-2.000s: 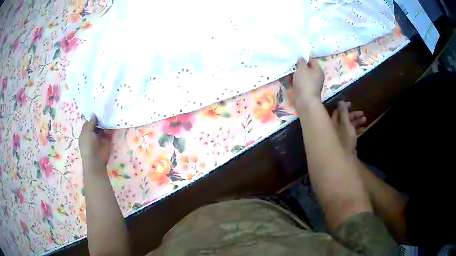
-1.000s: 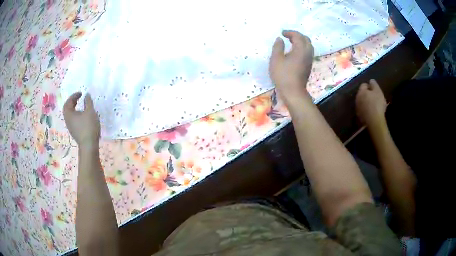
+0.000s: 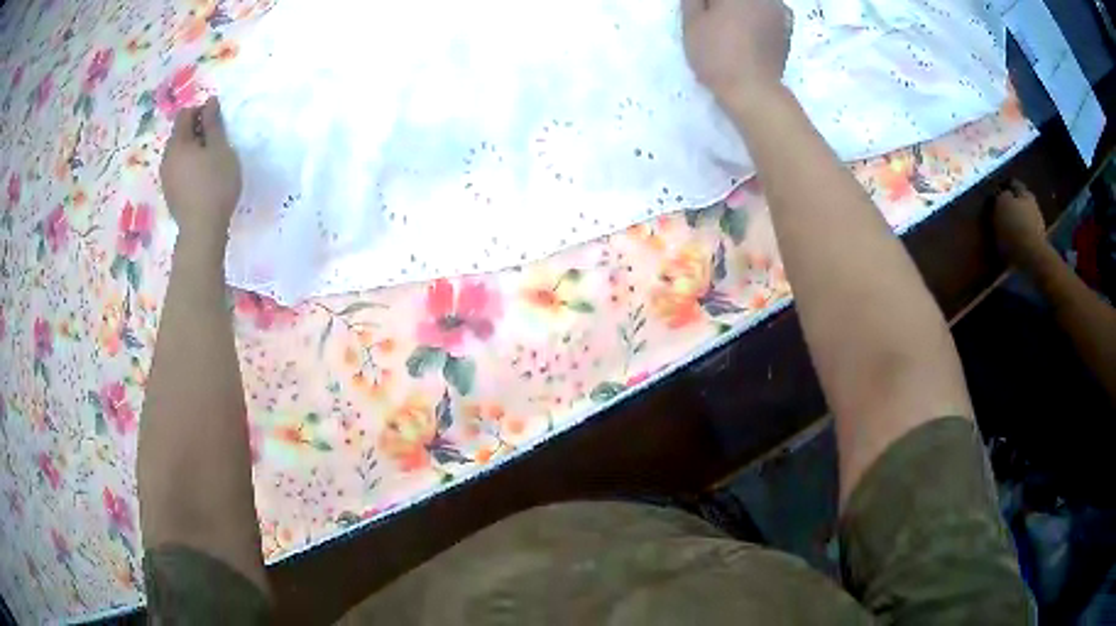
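Note:
A white eyelet fabric panel lies on the floral cloth, its curved lower edge slightly rippled. My left hand is at the panel's left edge, with thumb and fingers closed on it. My right hand is over the panel at the top of the picture. Its fingers are partly cut off and washed out, so its grip cannot be made out. The fabric is creased beside my right wrist.
The brown table edge runs diagonally in front of me. Another person's hand is at the table edge on the right. A white paper sheet lies at the upper right.
Both hands have moved farther up and away from me; the left has closed. The panel's lower left edge has shifted away, uncovering more flowers. The other person's hand has moved right.

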